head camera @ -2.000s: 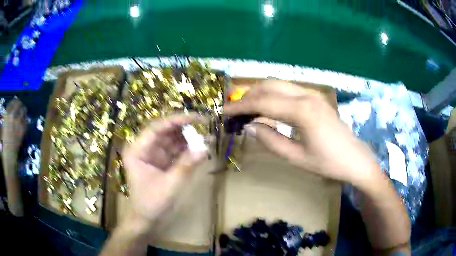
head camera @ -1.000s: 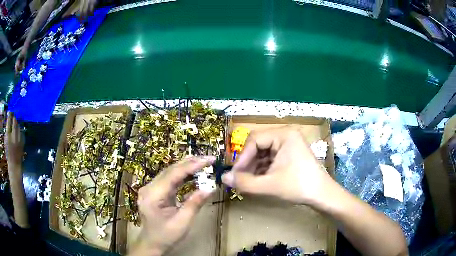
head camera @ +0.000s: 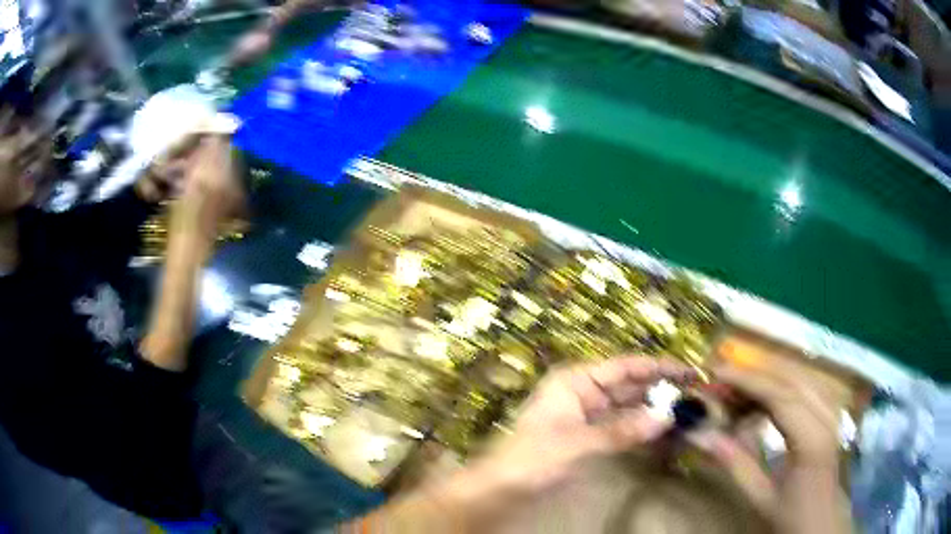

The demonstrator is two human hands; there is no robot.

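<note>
My left hand (head camera: 568,412) holds a white housing (head camera: 661,396) between thumb and fingers, right of centre and low in the view. A black plastic part (head camera: 689,413) is right against the housing. My right hand (head camera: 777,412) has its fingertips at the black part and seems to pinch it; motion blur hides the exact contact. A heap of gold brass contacts (head camera: 469,313) lies in the cardboard trays (head camera: 273,378), left of and beyond my hands. An orange piece (head camera: 742,353) shows just behind my right hand.
A glossy green conveyor (head camera: 667,156) runs beyond the trays. A blue sheet (head camera: 417,99) with white pieces lies across it. At left another person's arm (head camera: 188,261) reaches over the dark bench, near a white rounded thing. A clear bag (head camera: 907,448) is at the right edge.
The view has swung left, so trays and blue sheet appear further right and tilted, and the neighbouring person shows more. My hands still meet at the white housing and black part.
</note>
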